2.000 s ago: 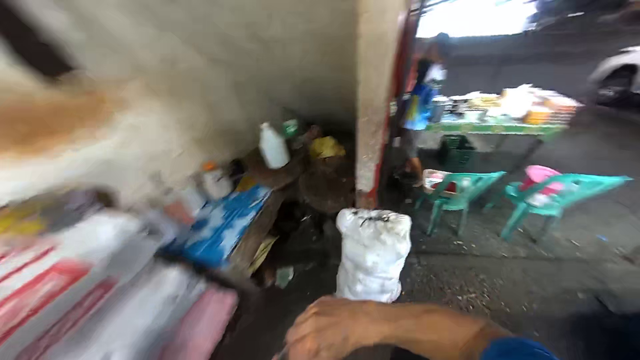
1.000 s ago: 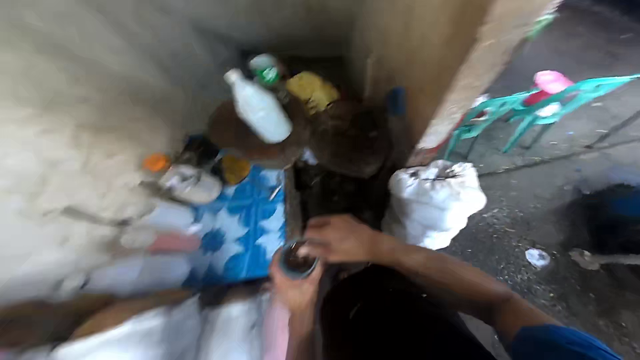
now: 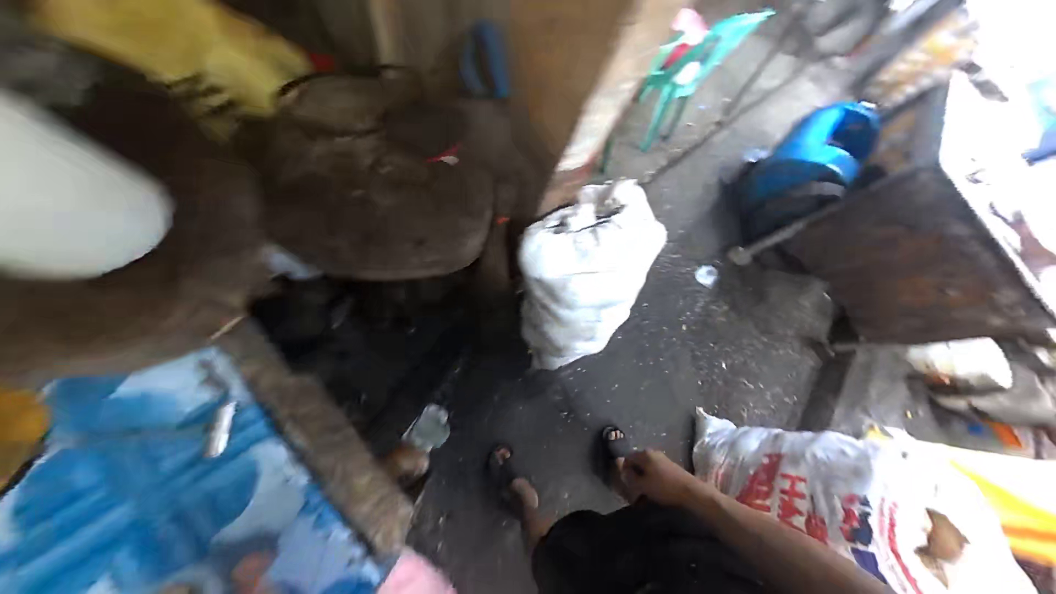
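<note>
My right hand (image 3: 648, 477) is low in the middle, over my sandalled foot, its fingers curled; whatever it may hold does not show. My left hand cannot be made out. Ahead of my feet stands a stuffed white woven sack (image 3: 587, 276), upright. A second sack (image 3: 825, 487), with red lettering, lies to the right beside my forearm. On the left is a table with a blue and white patterned cover (image 3: 272, 445), bearing a small whitish object (image 3: 220, 429). A blurred brown shape sits at the table's edge, beside a translucent piece (image 3: 429, 426).
Dark round-edged wooden tops (image 3: 379, 214) stand at the upper left, with a yellow cloth or bag (image 3: 181, 49) and a blurred white bottle (image 3: 66, 194). A pillar (image 3: 590, 107) rises behind the white sack. Farther right are a green plastic chair (image 3: 701, 62), a blue container (image 3: 813, 157) and a brown panel (image 3: 916, 256).
The view has swung right and down. One second ago both hands were together at a small round container over the table side; now my right hand is apart from it, and the container is not seen.
</note>
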